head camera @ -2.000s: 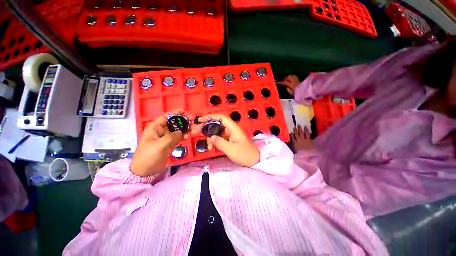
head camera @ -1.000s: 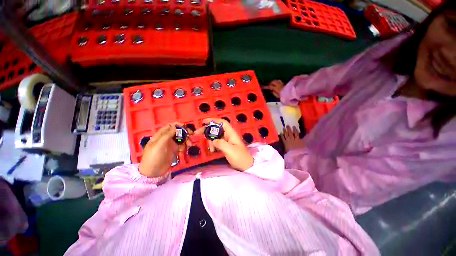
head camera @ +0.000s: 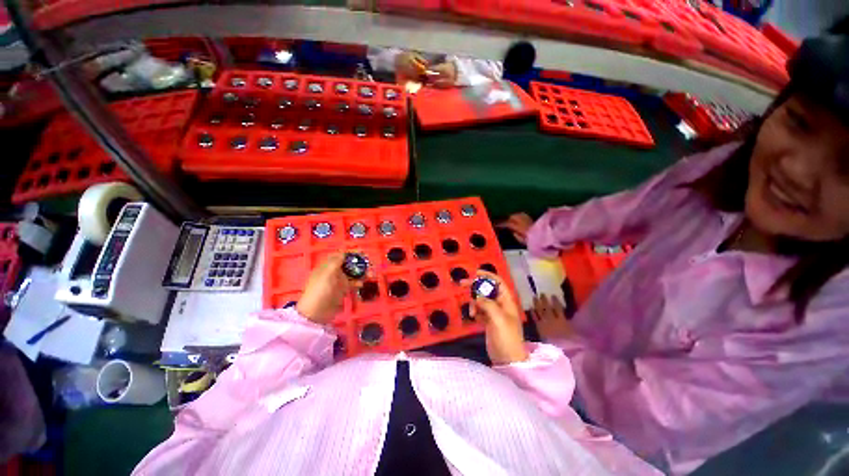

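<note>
My left hand (head camera: 326,286) holds a round watch head (head camera: 355,266) with a dark face over the left middle of the red watch tray (head camera: 284,265). My right hand (head camera: 504,321) holds another watch head (head camera: 484,288) at the tray's right side, its glass showing a small white reflection. The tray's far row holds silvery case backs (head camera: 358,229). Dark-faced watch heads (head camera: 429,279) lie in the nearer rows. My hands cover some pockets.
A calculator (head camera: 230,258) and a white box with a tape roll (head camera: 124,265) stand left. A white cylinder (head camera: 130,382) lies lower left. Stacked red trays (head camera: 298,167) stand behind. A coworker (head camera: 670,279) in pink is close on the right, hands near a paper (head camera: 535,279).
My hands have moved apart; my right hand has gone right with its watch head, my left stays over the tray's left part. The view has tilted up, showing more of the shelf and coworker.
</note>
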